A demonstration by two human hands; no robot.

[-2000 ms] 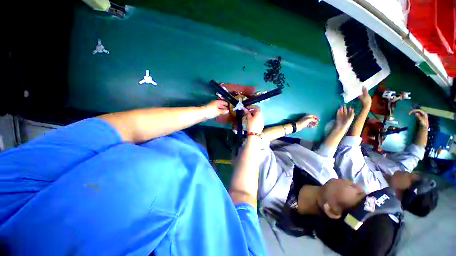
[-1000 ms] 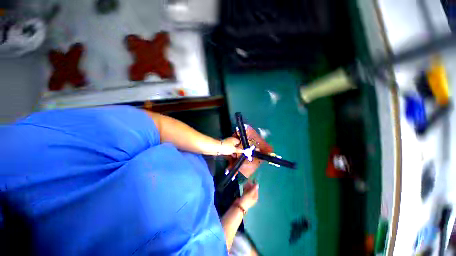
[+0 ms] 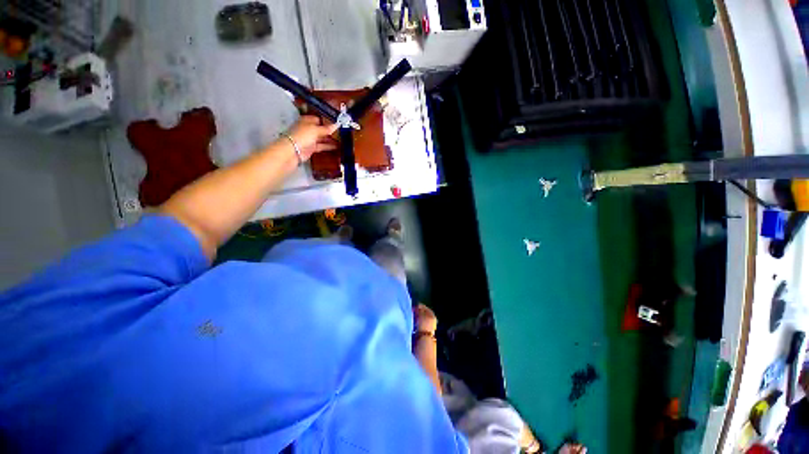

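Observation:
My left hand [image 3: 314, 137] grips a black three-legged base assembly [image 3: 349, 152] near its silver-white hub [image 3: 345, 117]. The assembly is over a reddish-brown fixture plate [image 3: 375, 142] on the white machine table [image 3: 257, 89]; I cannot tell if it is seated. My right hand [image 3: 426, 319] is low by my body, small and partly hidden, away from the assembly; its fingers are unclear. A second reddish-brown plate [image 3: 176, 152], lobed and empty, lies to the left.
Black slotted trays [image 3: 568, 71] are stacked beside a white box [image 3: 454, 35]. The green bench mat [image 3: 541, 310] holds two hub brackets [image 3: 547, 186] and loose black parts [image 3: 583, 381]. A pale-ended arm [image 3: 647, 176] reaches over it. Another person's hand [image 3: 572, 449] is at the bottom edge.
The view has turned toward the machine table. My left hand has carried the assembly from the green bench to over the right-hand fixture plate. My right hand has moved back toward my body.

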